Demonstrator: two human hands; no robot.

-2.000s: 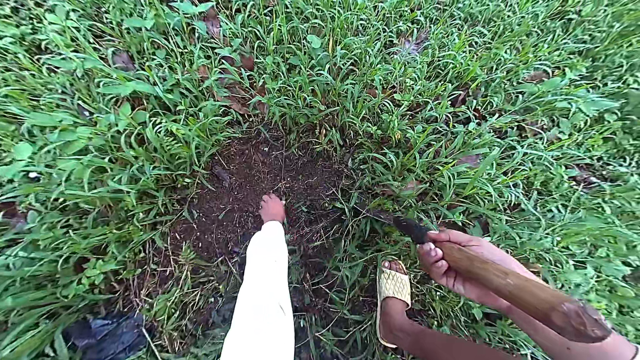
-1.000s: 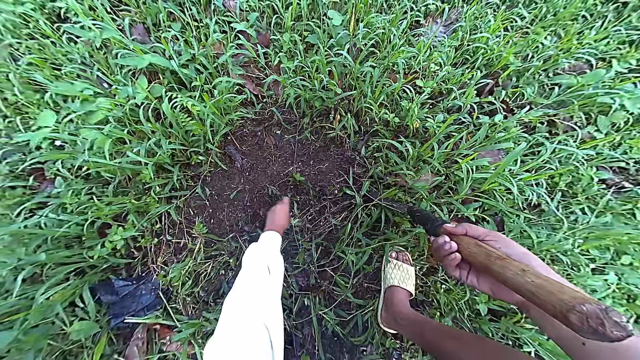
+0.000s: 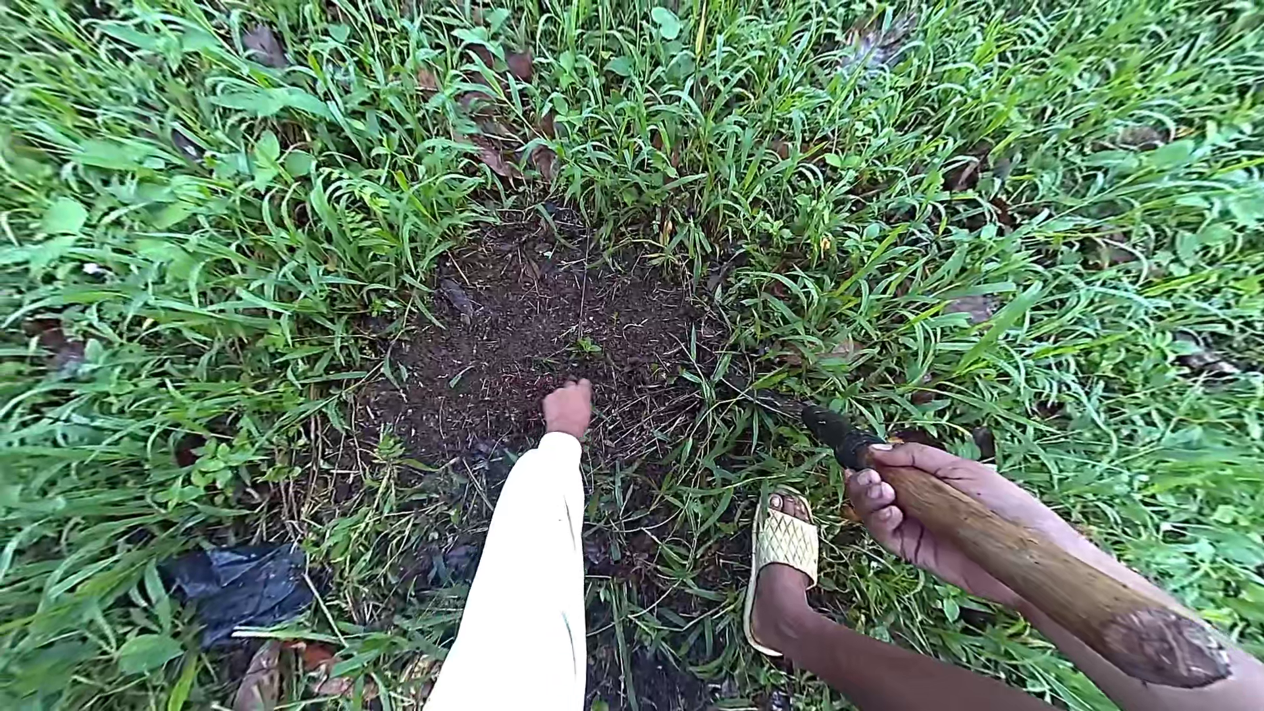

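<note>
My right hand point(image 3: 923, 523) is closed round the thick wooden handle point(image 3: 1027, 563) of a tool near its dark wrapped end. The tool's metal part point(image 3: 780, 403) runs left into the grass, where its tip is hidden. My left hand point(image 3: 568, 407), at the end of a white sleeve, is low over a patch of bare dark soil point(image 3: 513, 326). Its fingers look curled, and whether they hold anything is not visible. Just beyond it a small green seedling point(image 3: 586, 346) stands in the soil.
A foot in a cream woven-pattern slide sandal point(image 3: 787, 543) rests on the ground between my hands. Crumpled black plastic point(image 3: 242, 588) lies in the grass at lower left, near dry brown leaves point(image 3: 259, 676). Dense green grass point(image 3: 987, 217) and weeds surround the soil.
My left hand has drawn back toward me from farther up the soil patch. The right hand keeps its hold on the wooden handle.
</note>
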